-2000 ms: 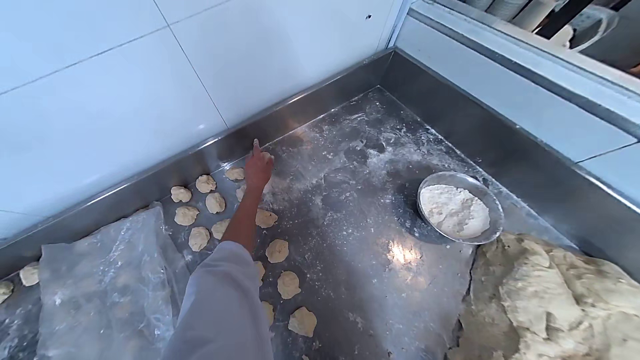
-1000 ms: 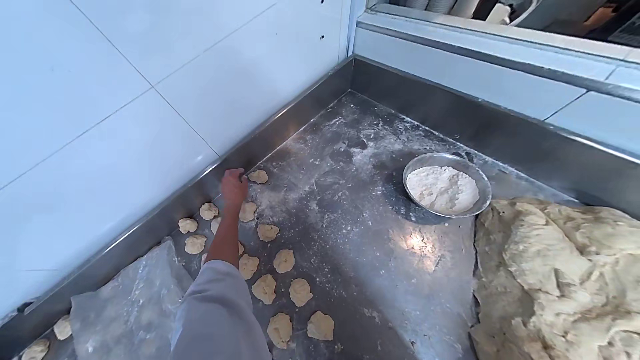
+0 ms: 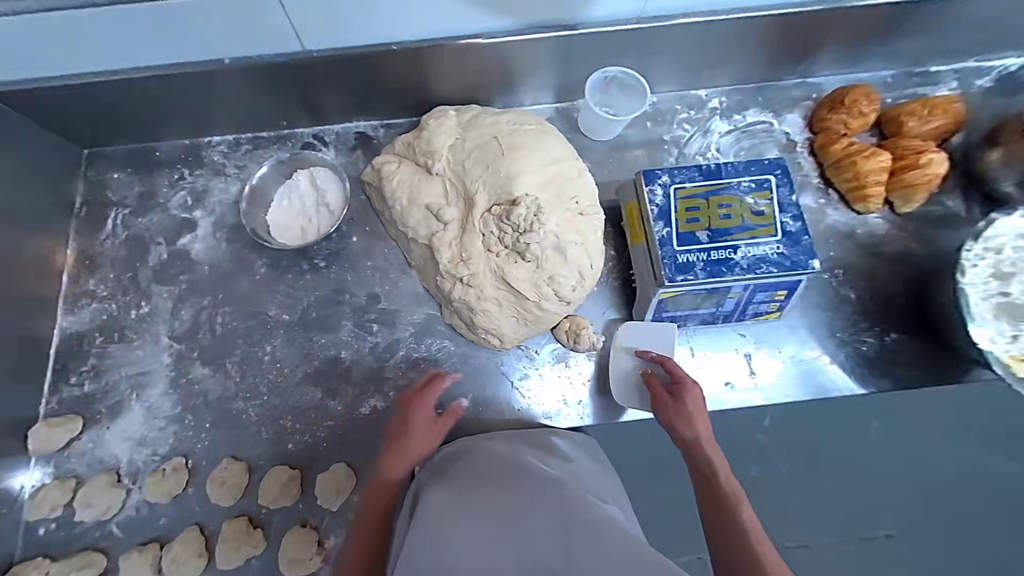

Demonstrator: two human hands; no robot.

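Observation:
My right hand point(image 3: 676, 400) has its thumb and fingers on the edge of a white plastic dough scraper point(image 3: 628, 368), near the front edge of the steel table. My left hand point(image 3: 422, 420) is empty, fingers apart, over the table below a large mass of dough point(image 3: 504, 232). A small lump of dough point(image 3: 578, 334) lies between the large mass and the scraper. To the left of the mass sits a metal bowl of flour point(image 3: 296, 200). Flattened dough pieces point(image 3: 226, 482) lie in rows at the lower left.
A blue bench scale point(image 3: 728, 232) stands right of the dough, with a clear plastic cup point(image 3: 613, 102) behind it. Baked pastries point(image 3: 852, 172) lie at the back right. A round container point(image 3: 996, 296) with white contents is at the right edge. Steel walls point(image 3: 360, 88) border the table's back and left.
The view has swung right. One arm was reaching to the dough pieces by the wall; now both hands are near the front edge, the right one at the scraper.

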